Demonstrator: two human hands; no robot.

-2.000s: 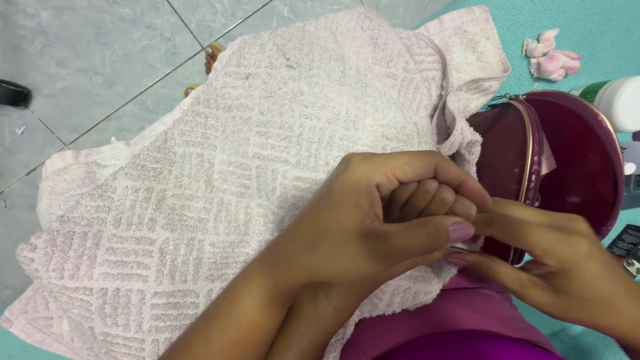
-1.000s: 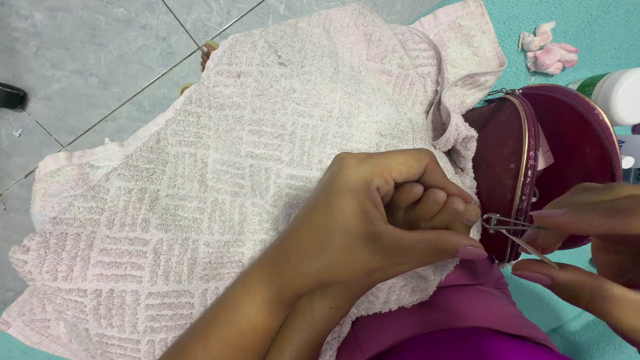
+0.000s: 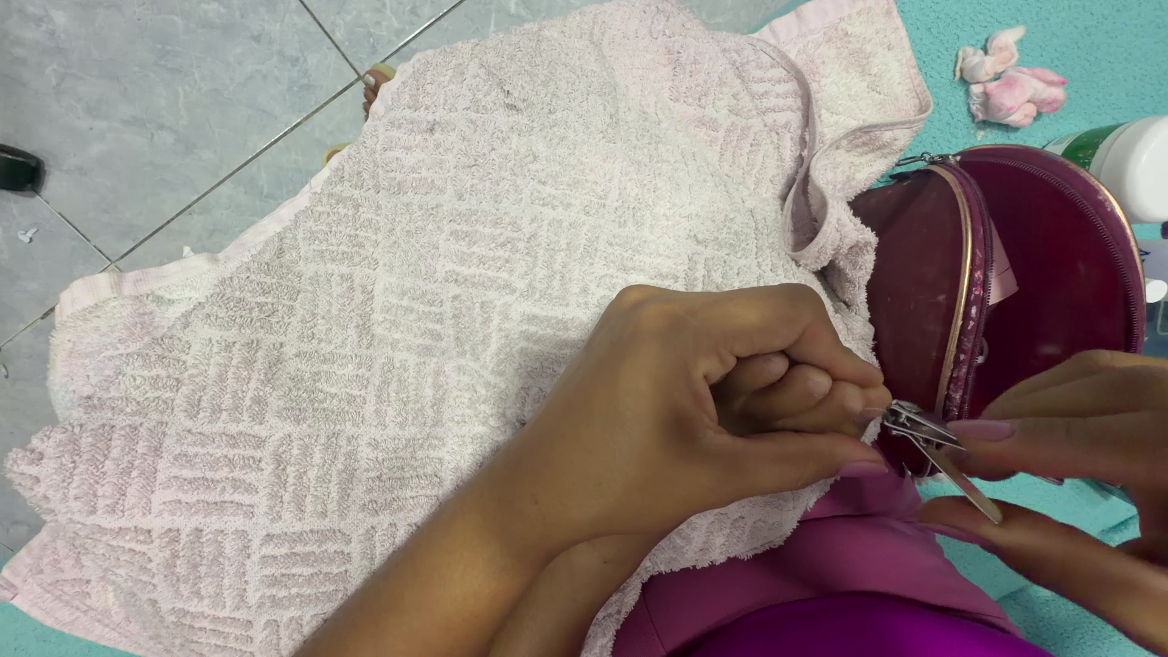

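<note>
My left hand [image 3: 675, 392] is wrapped around several curled digits [image 3: 803, 392], thumb below and index finger above. Whether they are fingers or toes, I cannot tell. Part of another limb [image 3: 570, 593] shows under my wrist. A metal nail clipper [image 3: 922, 429] is held between the thumb and a finger of my right hand [image 3: 1077, 438], its lever angled away from the body. The clipper's jaws are at the tip of the digit nearest it. A pale patterned towel [image 3: 456, 228] lies beneath my left hand and arm.
A dark red zippered case [image 3: 1049, 246] stands open behind my right hand. Stained cotton pieces [image 3: 1013, 91] lie on the turquoise surface [image 3: 1104, 55], near a white-lidded container [image 3: 1131, 169]. Purple cloth [image 3: 803, 602] is at the bottom; part of a foot [image 3: 374, 84] shows past the towel.
My right hand was close against my left hand two seconds ago. It has drawn back to the right, leaving the nail clipper in plain view at the digit.
</note>
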